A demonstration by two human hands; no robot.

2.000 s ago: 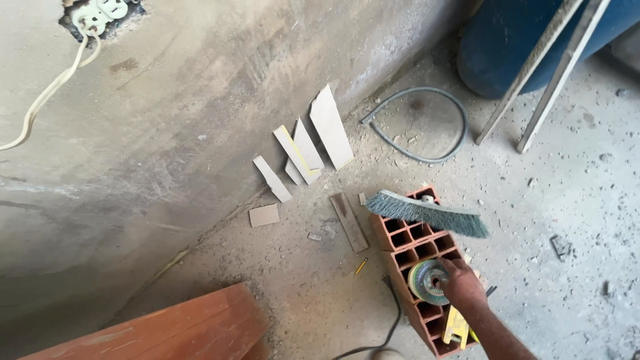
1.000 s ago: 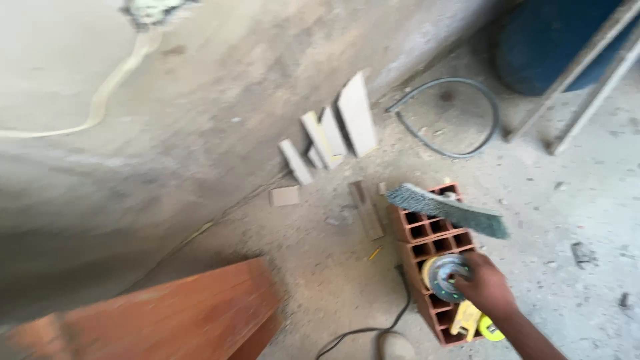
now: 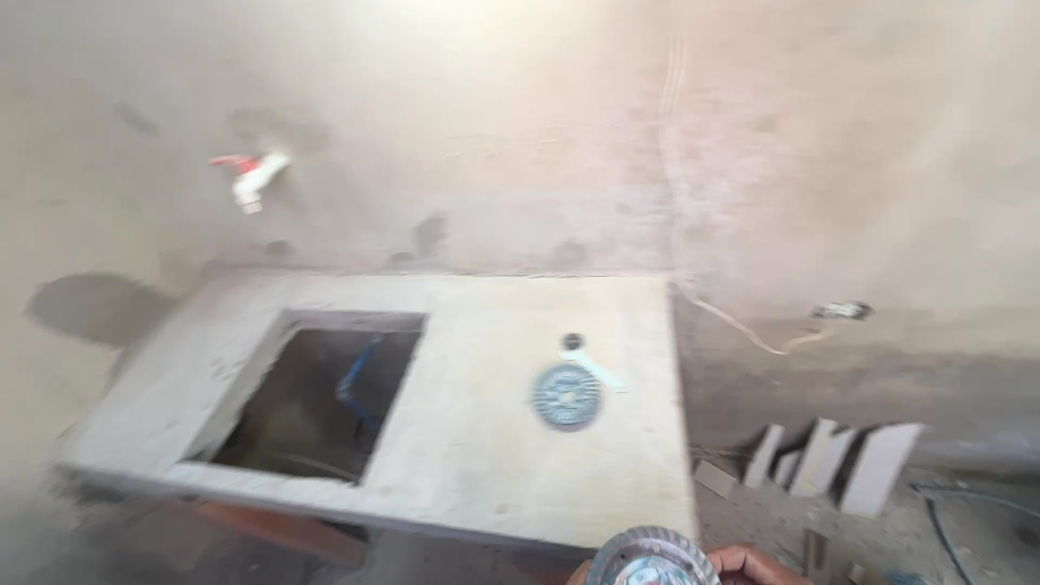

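Note:
A round disc with a grooved rim (image 3: 652,561) is at the bottom edge of the head view, partly cut off. My right hand (image 3: 751,564) grips its right side, and a small part of my left hand (image 3: 578,574) shows at its left edge. Beyond them, a segmented cutting disc (image 3: 566,396) lies flat on the pale countertop slab (image 3: 487,455). A light-coloured spanner (image 3: 600,373) rests at an angle beside that disc, with a small dark round part (image 3: 573,341) near its upper end.
The slab has a rectangular opening (image 3: 317,398) with a blue hose (image 3: 351,382) inside. A tap (image 3: 256,177) juts from the wall. Tile offcuts (image 3: 881,467) lean at the wall's foot on the right, near a grey hose (image 3: 942,528) on the debris-strewn floor.
The view has swung left, from the hollow brick on the floor to the countertop. My right hand was at a disc on that brick; now both hands are at a disc by the slab.

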